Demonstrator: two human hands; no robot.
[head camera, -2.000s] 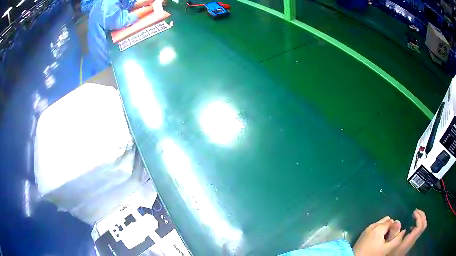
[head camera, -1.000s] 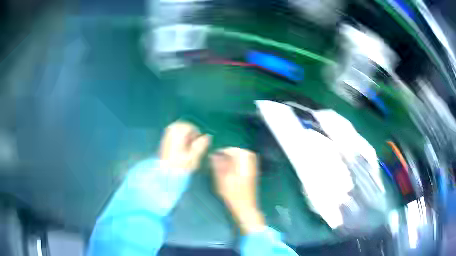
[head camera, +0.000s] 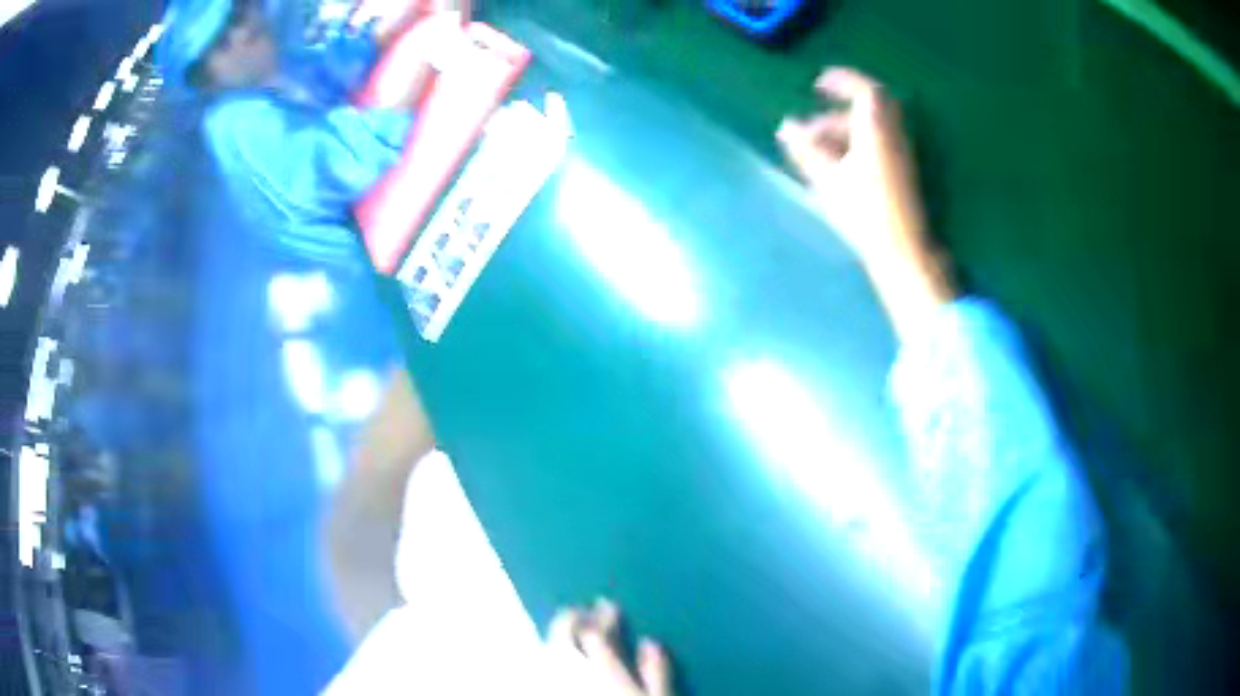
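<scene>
The shiny green bench (head camera: 544, 449) runs diagonally through the view. My right hand (head camera: 857, 177) is raised over the bench at upper right, fingers curled and apart, with nothing seen in it. My left hand (head camera: 609, 655) shows at the bottom edge, blurred and cut off; its fingers are apart, but its palm is hidden. A white, overexposed stack or bag (head camera: 442, 598) stands by the bench's near left edge, beside my left hand. A blue and black battery tester (head camera: 764, 11) lies at the top edge, partly cut off, beyond my right hand.
A person in a blue smock (head camera: 293, 163) works at the bench's far left, hands over a pink-red tray or board (head camera: 422, 163). A white sheet with grey pictures (head camera: 469, 231) lies beside it. A light green rail (head camera: 1183, 48) crosses the top right corner. Blue floor lies left.
The view has swung back left to the bench and the other person. My hands, close together before, are now far apart, the right raised and the left low. The white sheets and cartons are out of view.
</scene>
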